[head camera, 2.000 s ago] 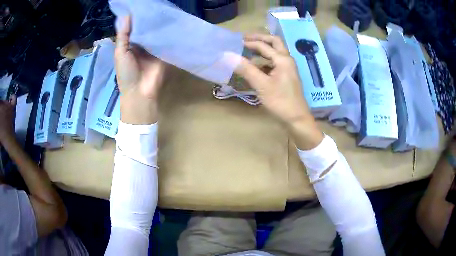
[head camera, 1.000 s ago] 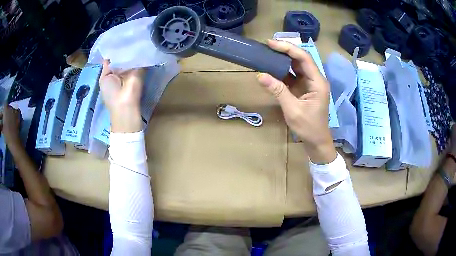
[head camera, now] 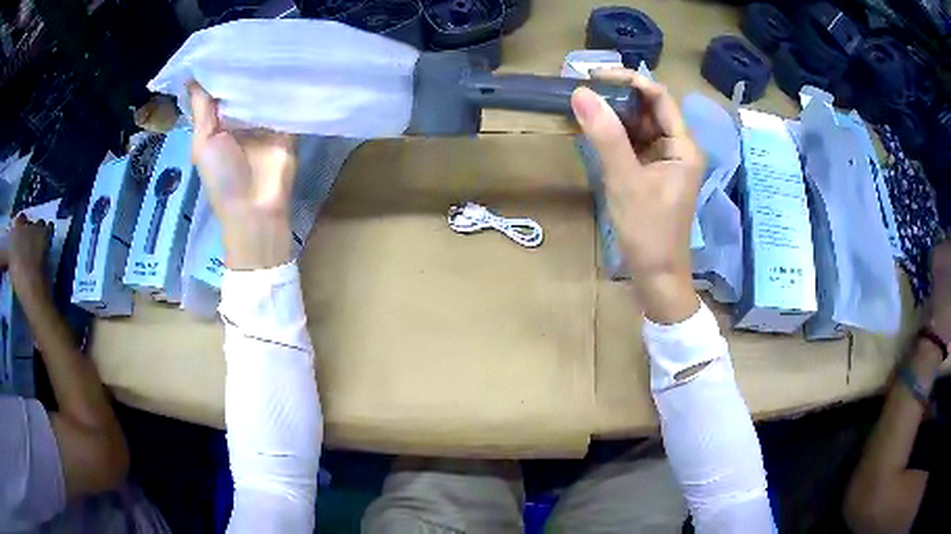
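Observation:
My right hand (head camera: pixel 649 172) grips the dark grey handheld fan (head camera: pixel 521 92) by the far end of its handle. The fan lies level above the table, its head turned edge-on and pointing left at the mouth of the milky protective sleeve (head camera: pixel 302 78). Part of the head seems to be inside the sleeve. My left hand (head camera: pixel 245 172) holds the sleeve from below at its left part; its fingers are partly behind the sleeve. A coiled white charging cable (head camera: pixel 496 224) lies on the brown paper below the fan.
Light blue fan boxes (head camera: pixel 167 214) stand at left, some beside a sleeve. More boxes (head camera: pixel 774 224) and a pale sleeve (head camera: pixel 853 219) stand at right. Dark ring-shaped parts (head camera: pixel 624 40) lie along the far side. People's arms show at both edges (head camera: pixel 65 355).
The fan has rolled from face-up to edge-on, and its head has moved to the mouth of the sleeve. The sleeve is now stretched out level. The cable still lies on the paper.

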